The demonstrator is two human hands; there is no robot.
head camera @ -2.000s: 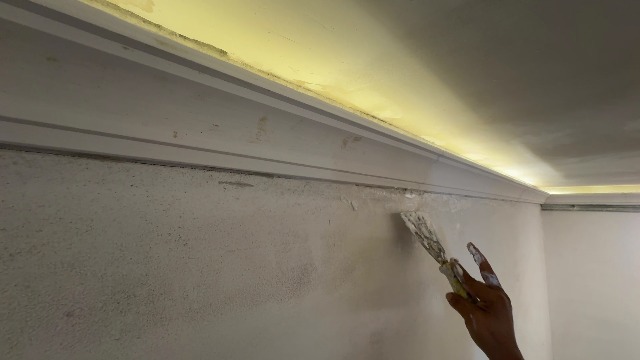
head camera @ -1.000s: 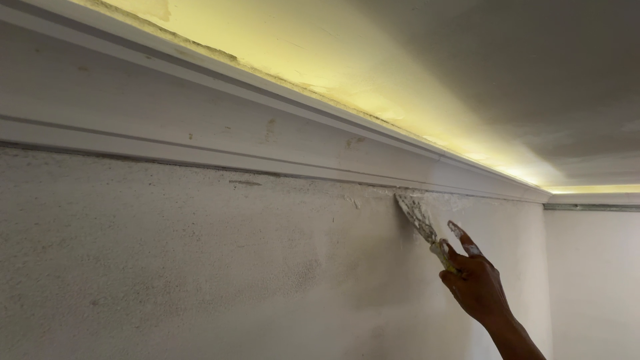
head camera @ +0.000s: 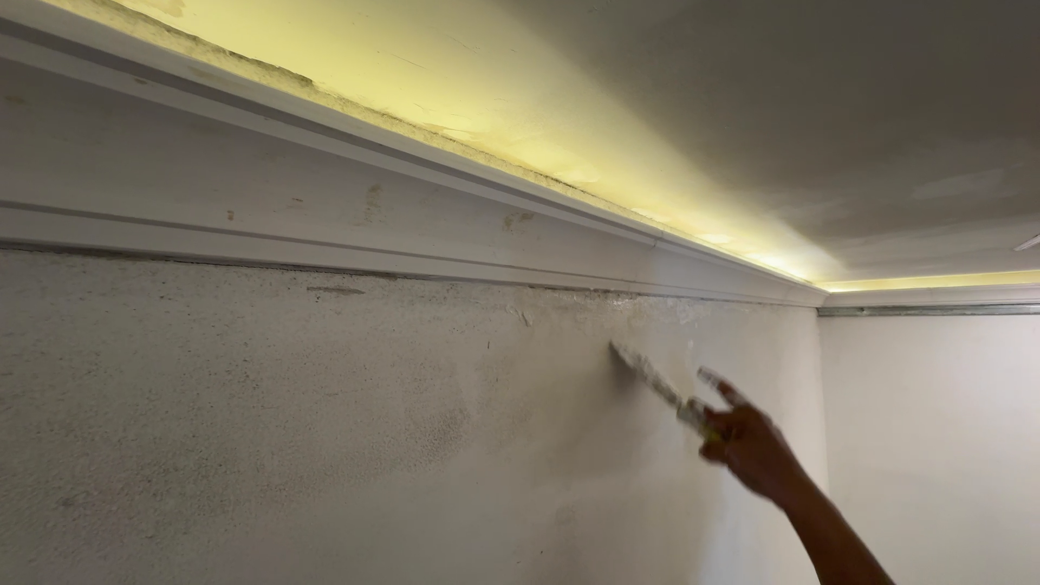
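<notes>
At the right of the head view, my right hand [head camera: 751, 447] grips the handle of a putty knife [head camera: 650, 378]. One or two of its fingers stick out past the handle and bear white smears. The blade is coated with pale filler, seen nearly edge-on, and its tip is at the wall [head camera: 366, 382], a little below the cornice; whether it touches is hard to tell. Wet-looking pale filler [head camera: 621, 299] lies along the joint under the cornice [head camera: 455, 231], above the blade. My left hand is out of view.
Yellow light glows in the cove between the cornice and the grey ceiling [head camera: 853, 114]. At the right the wall meets a second wall [head camera: 934, 422], which has a grey strip [head camera: 934, 311] under its cornice. The left part of the near wall is rough and speckled.
My right hand has moved down with the putty knife, whose blade was up by the cornice joint a second ago. More of the forearm now shows.
</notes>
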